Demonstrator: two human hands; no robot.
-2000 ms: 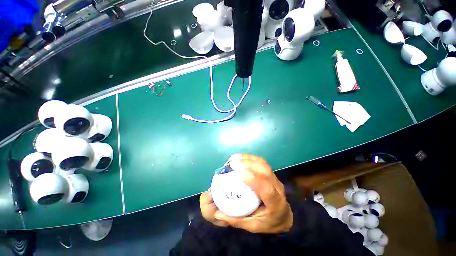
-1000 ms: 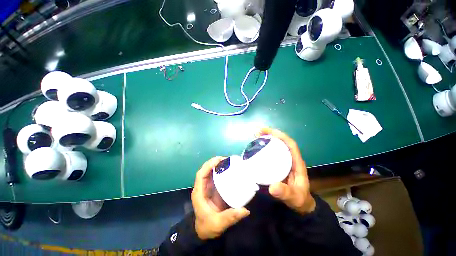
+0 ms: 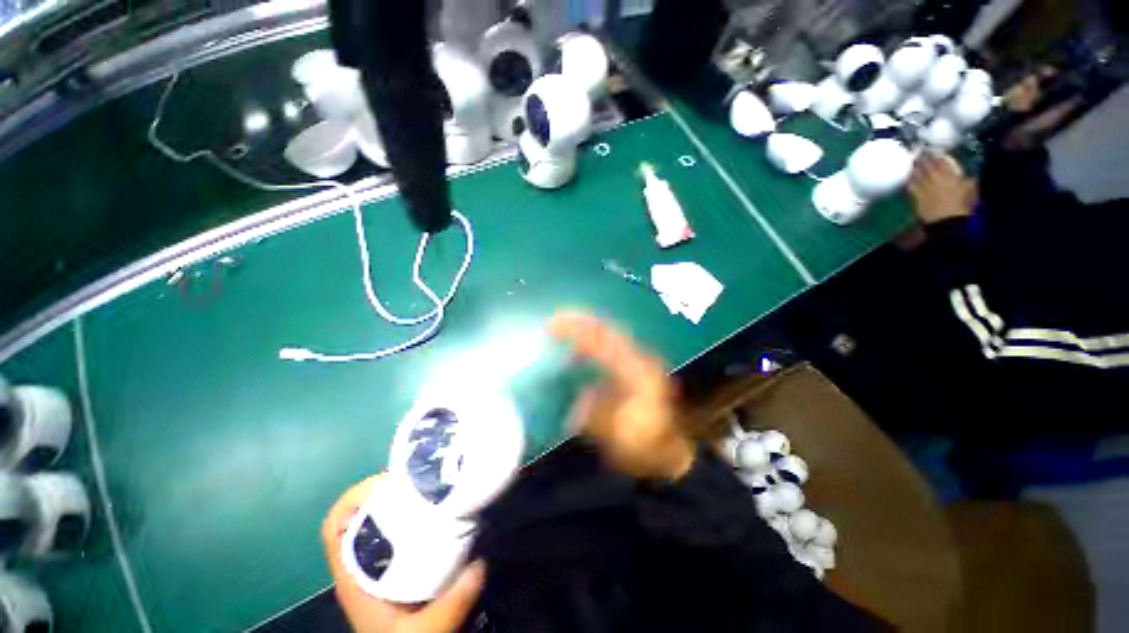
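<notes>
An assembled white pan-tilt camera [image 3: 461, 448] is tilted over the front edge of the bench. Its round dark face points up and left, and its base with a small dark window is at the lower left. My left hand [image 3: 359, 591] holds it by the base. My right hand [image 3: 629, 402] is off the camera to its right, blurred by motion, with fingers apart. No object shows in it. A pale bluish blur lies between my right hand and the camera head; I cannot tell what it is.
A black screwdriver [image 3: 402, 118] hangs over the white cable [image 3: 402, 324]. A tube [image 3: 666, 210] and white cloth [image 3: 686, 291] lie right. Cameras [image 3: 45, 427] stand at left, more [image 3: 551, 124] along the rear. A box [image 3: 867, 495] and another person's arm [image 3: 1040, 254] are at right.
The view has swung right, bringing another person into sight. My right hand has let go of the camera head and moved away. My left hand still holds the base.
</notes>
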